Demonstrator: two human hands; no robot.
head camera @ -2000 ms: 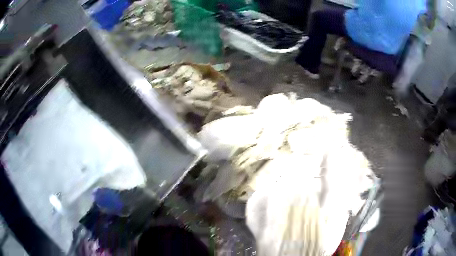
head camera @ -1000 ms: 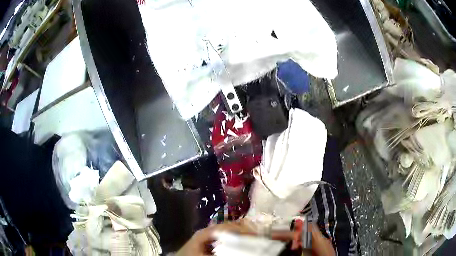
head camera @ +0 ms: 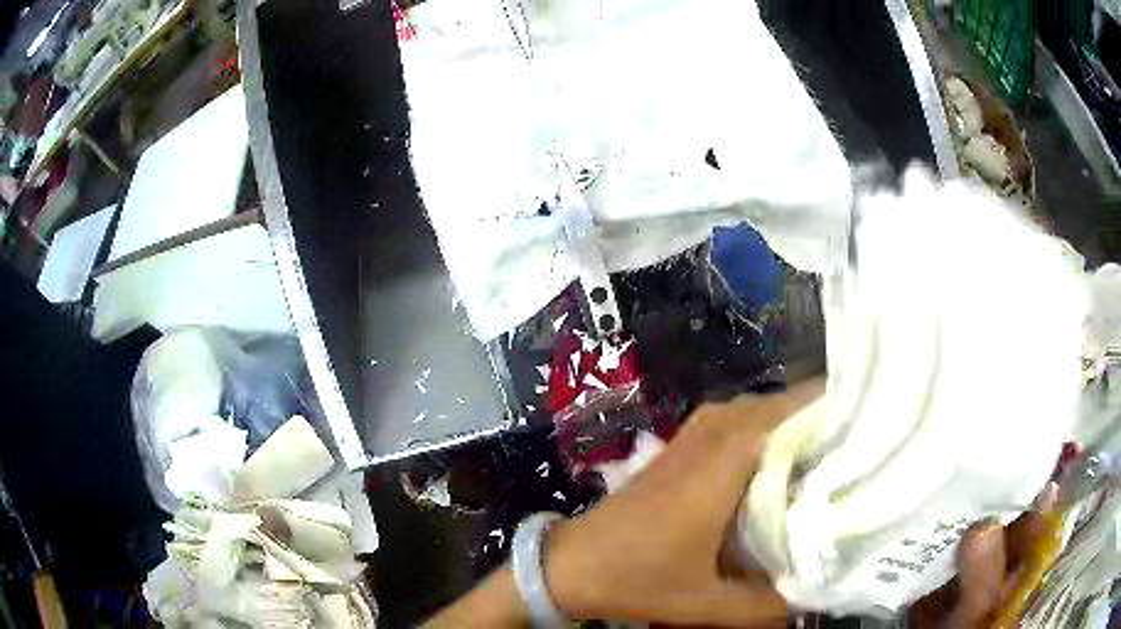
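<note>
A thick bundle of white and cream pieces [head camera: 947, 381] is lifted over the right side of the lap, fanned upward. My left hand [head camera: 676, 522], with a pale band at the wrist, grips its lower left end. My right hand [head camera: 990, 571] is partly hidden behind the bundle's lower edge, its fingertips touching it. The yellow-orange handle of the scissors [head camera: 1036, 571] shows beside those fingers; the blades cannot be made out. Black print [head camera: 910, 559] shows on the bundle's underside, perhaps a ticket.
A white sheet [head camera: 639, 135] hangs over the table edge, with a metal plate [head camera: 590, 264] on it. The grey tray [head camera: 430, 369] and red cloth [head camera: 596, 399] hold white offcuts. Tied cream bundles [head camera: 264, 535] and a plastic bag [head camera: 184, 381] lie at left; more pieces lie at right.
The bundle that lay on the lap is now lifted to the right in my hands. My left hand has moved up and right. The small white piece near my hands is no longer seen.
</note>
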